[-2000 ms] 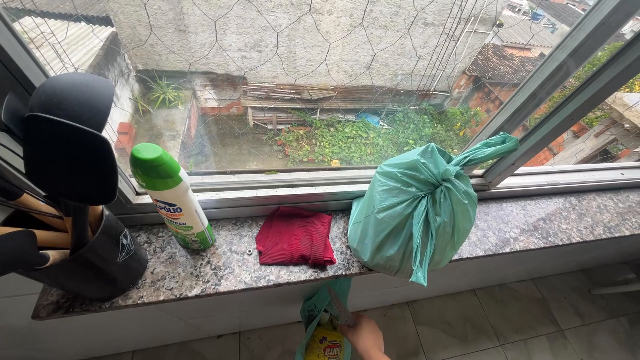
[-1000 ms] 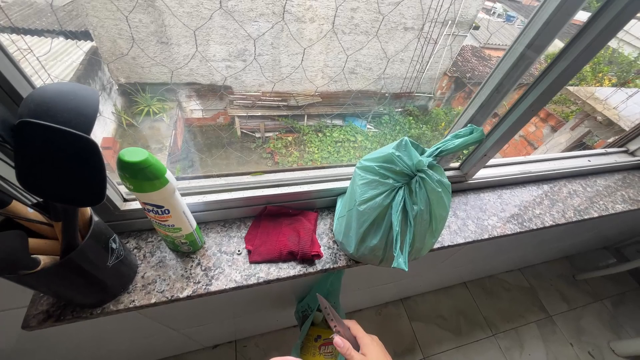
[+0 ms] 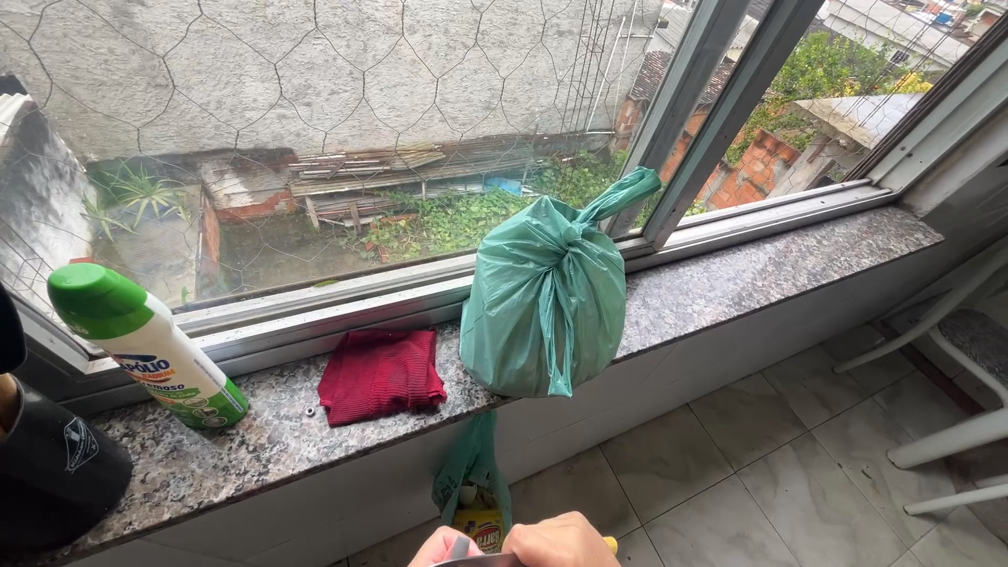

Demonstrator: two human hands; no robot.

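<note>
At the bottom edge my right hand [image 3: 559,542] is closed around a knife, part of whose grey blade [image 3: 482,561] shows. A small yellow end pokes out beyond that hand; what it belongs to is unclear. My left hand [image 3: 442,546] is beside the blade, mostly cut off by the frame, so its grip is hidden. Just beyond both hands, an open green plastic bag [image 3: 472,461] hangs below the sill with a yellow printed package [image 3: 480,529] in it. Above, a knotted, full green plastic bag [image 3: 543,307] sits on the granite sill [image 3: 709,303].
A folded red cloth [image 3: 382,376] lies on the sill, left of the knotted bag. Further left stand a green-capped Sapólio bottle [image 3: 150,346] and a black utensil holder [image 3: 59,465]. A sliding window [image 3: 331,311] runs behind them. A white chair [image 3: 945,441] stands on the tiled floor at right.
The left hand has come into view beside the right. The knife, pointing up and left a second ago, now lies low across the bottom edge. The view has shifted.
</note>
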